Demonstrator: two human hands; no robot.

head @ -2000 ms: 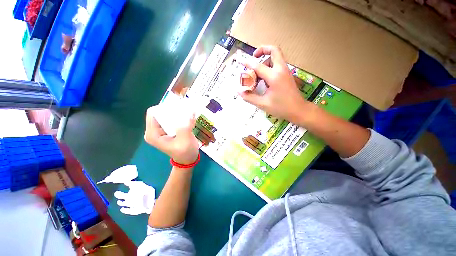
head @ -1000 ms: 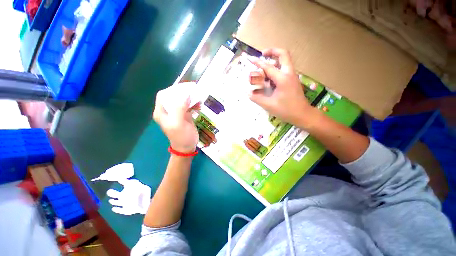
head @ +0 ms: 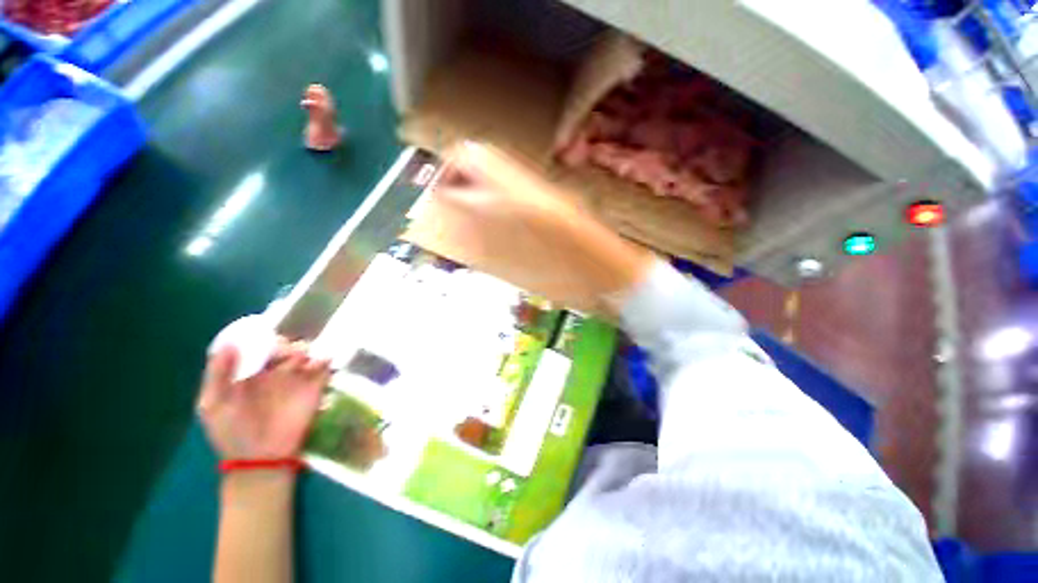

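Note:
My left hand (head: 264,399), with a red band at the wrist, is closed around the white squeeze bottle (head: 246,343) at the left edge of the printed cardboard mat (head: 455,478). The bottle is mostly hidden in the fist. My right hand (head: 501,216) is blurred over the mat's far end and the carton flap; whether it holds anything cannot be told. One moulded figure part (head: 322,118) stands alone on the green bench beyond the mat. Many pinkish-brown parts (head: 672,137) lie heaped in the open parts carton (head: 660,219).
The grey machine housing (head: 820,97) surrounds the carton, with red and green lights on its edge. A blue tray (head: 57,171) with white lining is at the left. A blue bin of red pieces (head: 51,11) is at the far left corner.
The view has swung right, bringing the housing and carton of parts into sight. My right hand has moved from above the mat's middle to its far end. My left hand still holds the bottle.

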